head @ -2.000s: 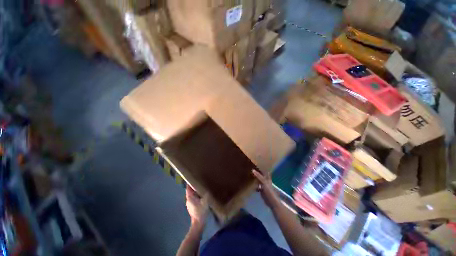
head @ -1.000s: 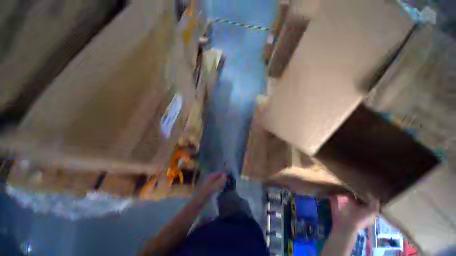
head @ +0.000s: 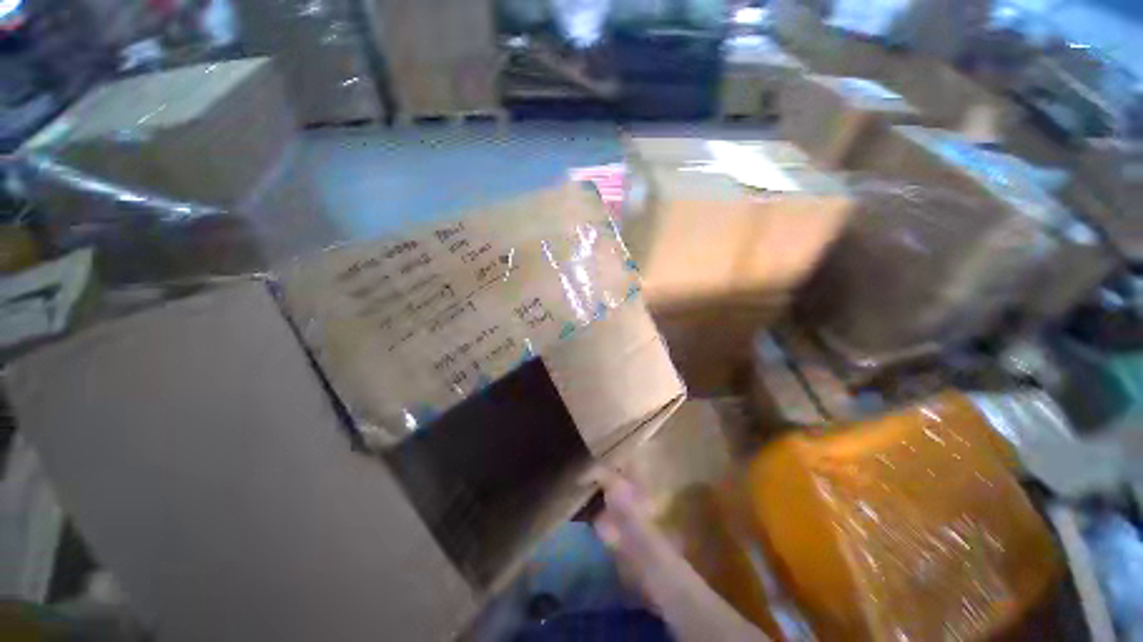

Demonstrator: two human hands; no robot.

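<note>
An open brown shipping carton [head: 232,464] is in front of me at the lower left and centre, flaps out, its inside dark. One flap [head: 439,307] has rows of handwriting and shiny clear tape. My right hand [head: 627,514] is at the carton's near right edge, fingers closed on the rim. My left hand is not in view. The carton's lower left part runs towards the picture's bottom edge.
An orange wrapped bundle [head: 909,520] lies at the lower right. A large carton with a white sheet on top [head: 740,238] stands beyond the open carton. Film-wrapped cartons [head: 959,238] stand at right, another wrapped stack [head: 163,151] at left. Blue-grey floor [head: 414,176] shows between.
The view has swung to a different part of the aisle. The carton has turned and now lies left and centre, with its written flap showing. The left hand, seen before, has gone out of view.
</note>
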